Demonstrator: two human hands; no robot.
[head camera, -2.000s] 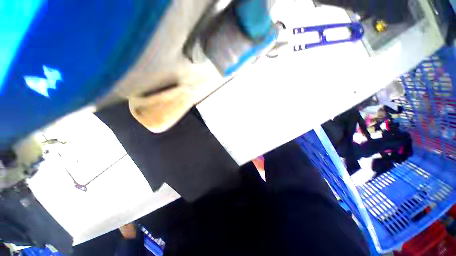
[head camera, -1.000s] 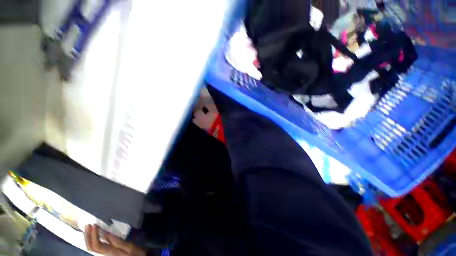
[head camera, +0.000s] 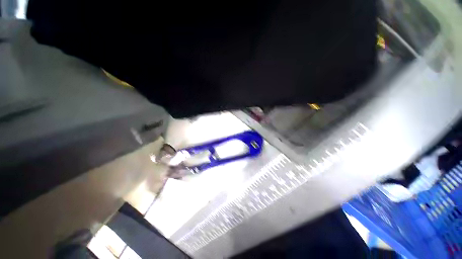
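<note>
A large matt black cloth shape fills the upper middle, very near the camera; whether it is a garment piece or a sleeve cannot be told. Blue-purple thread snips lie on the white table beside the machine base, with their blurred metal tips towards the left. A dark cloth strip lies at the lower left, by the machine. Neither my left hand nor my right hand can be seen. The picture is blurred.
The pale sewing machine body takes up the left side. A printed ruler strip runs along the table's front edge. A recessed grey tray sits beyond the snips. A blue plastic crate with black and white scraps stands at the lower right.
The view has swung from the crate and table edge to the snips and ruler. The hand seen at the lower left is out of view. The large black shape now covers the upper middle.
</note>
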